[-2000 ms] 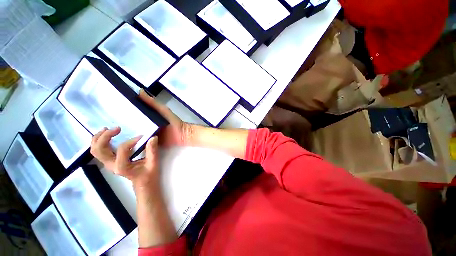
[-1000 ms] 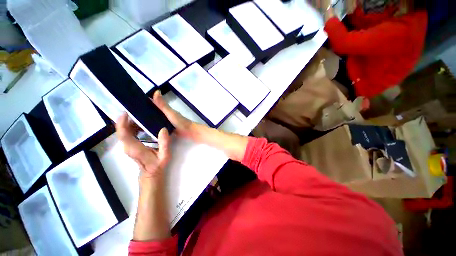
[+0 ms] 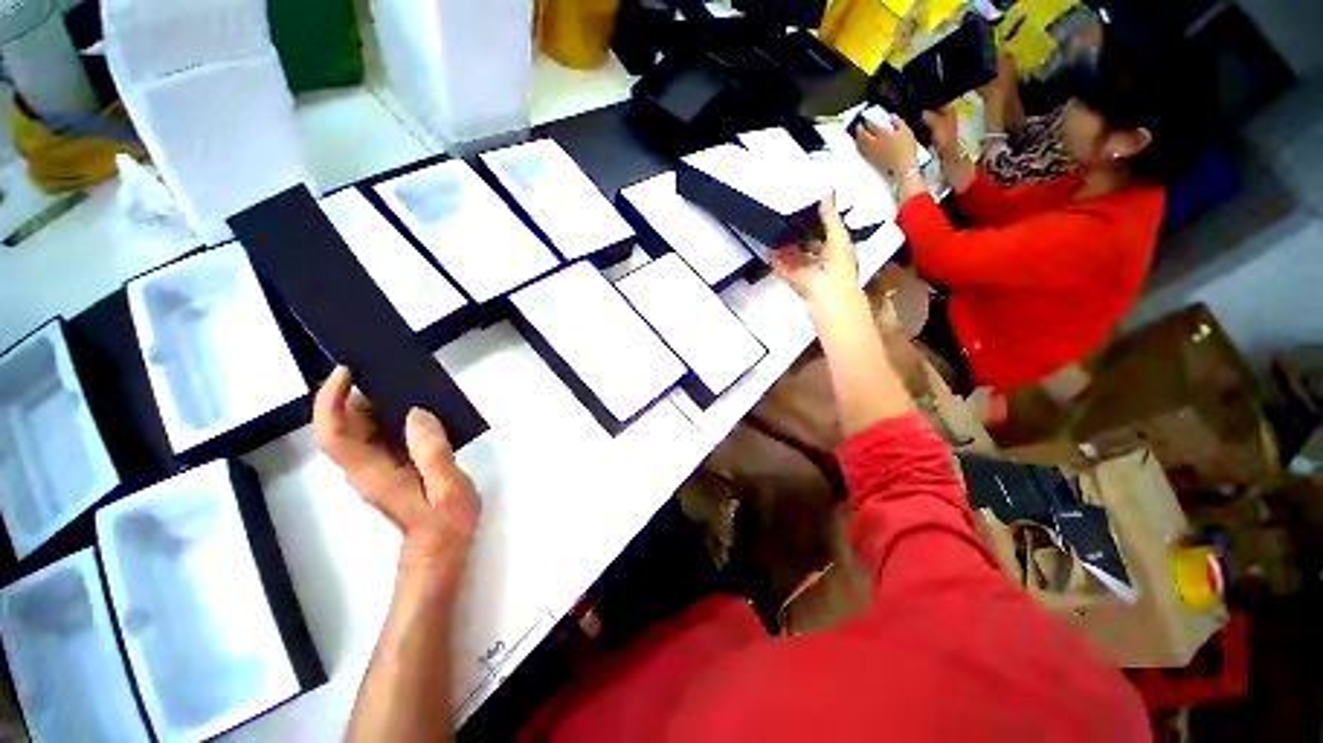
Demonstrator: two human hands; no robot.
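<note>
My left hand (image 3: 399, 468) holds the near end of a black box base (image 3: 353, 308), which is tipped on its side with a plain black face up. My right hand (image 3: 821, 264) is stretched out to the far right and grips the near end of another black box with a white face (image 3: 747, 186), which looks tilted. Its fingertips are partly hidden. Open box bases with white moulded inner trays (image 3: 218, 346) lie at the left and behind. Two flat white-faced boxes (image 3: 598, 341) lie at bench middle.
Tall white tray stacks (image 3: 218, 131) stand at the back. A second person in red (image 3: 1037, 276) works farther along the bench (image 3: 522, 508), beside a dark heap (image 3: 726, 87) and yellow packs (image 3: 866, 29). An open kraft carton (image 3: 1146, 494) with dark printed items is at right.
My right hand has left the box at left and reached far right to another box. The left box has turned from white inside showing to black face up. The view has shifted toward the second person.
</note>
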